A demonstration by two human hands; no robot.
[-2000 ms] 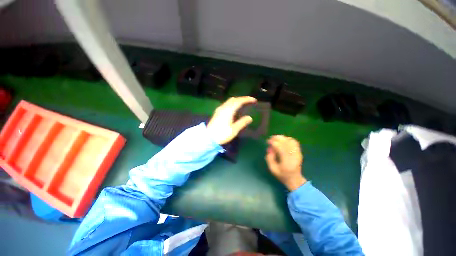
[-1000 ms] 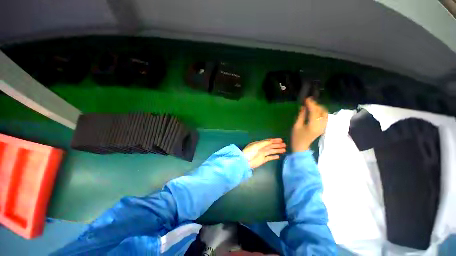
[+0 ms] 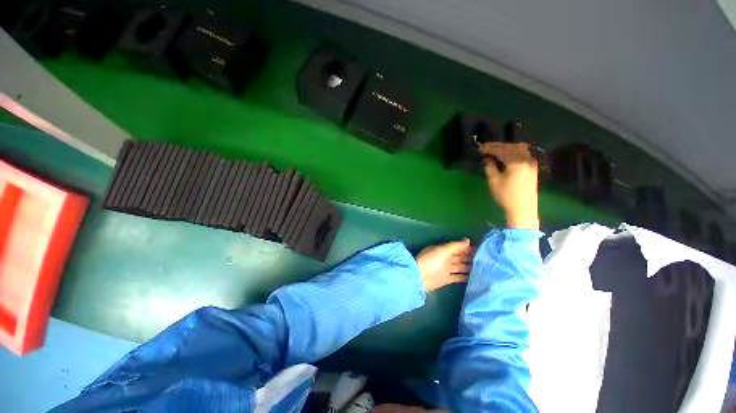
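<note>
My right hand (image 3: 513, 173) reaches over the belt to a black box base (image 3: 466, 141), fingers bent at its round opening. A thin dark upright edge shows behind the fingers; whether they grip an insert is hidden. My left hand (image 3: 446, 265) lies low over the ledge beside my right sleeve, fingers slightly spread, nothing visible in it. A row of black inserts (image 3: 210, 189) stands on edge on the ledge; the rightmost leans and shows its centre hole. Another box base (image 3: 330, 83) with a pale spot inside sits beside a box lid (image 3: 379, 110) with gold lettering.
The green belt (image 3: 266, 133) carries more black boxes at far left and right. A red-orange tray (image 3: 60, 234) is at left, near a pale post (image 3: 60, 129). At right, white wrapping (image 3: 569, 323) surrounds a black foam sheet (image 3: 654, 339). A grey panel is behind.
The view has shifted and tilted. My right hand, blurred with a dark piece a second ago, is now at the box base. My left hand has moved from the insert row to beside my right sleeve.
</note>
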